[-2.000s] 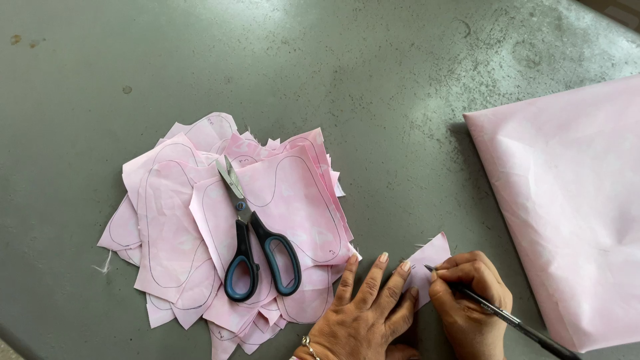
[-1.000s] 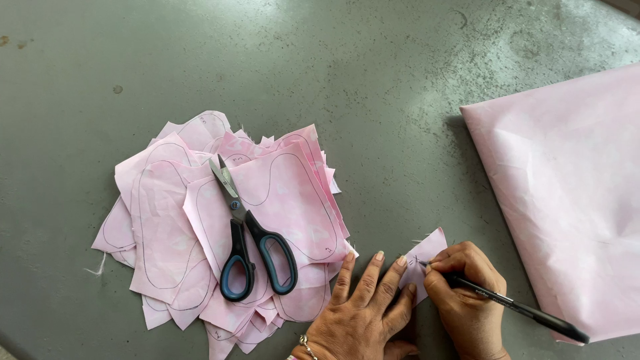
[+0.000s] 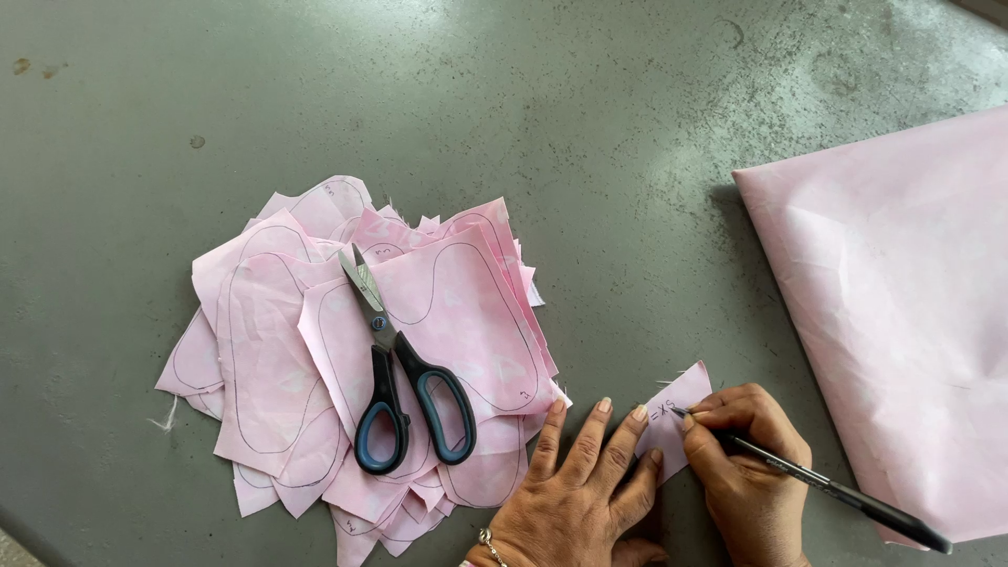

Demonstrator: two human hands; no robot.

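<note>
My right hand grips a black ballpoint pen, its tip on a small pink fabric scrap that bears a few ink marks. Fingers spread, my left hand lies flat, its index fingertip and thumb at the scrap's left edge. The tip of its ring or little finger is by the right corner of a loose pile of pink fabric pieces with drawn curved outlines. Scissors with black and blue handles rest on the pile, blades slightly apart and pointing away from me.
A large folded pink cloth covers the right side of the grey tabletop. Its left edge runs near my right hand. A loose thread lies at the pile's left side.
More ink marks show on the small scrap than two seconds ago. My right hand has kept the pen at the scrap, and my left hand has stayed flat beside it.
</note>
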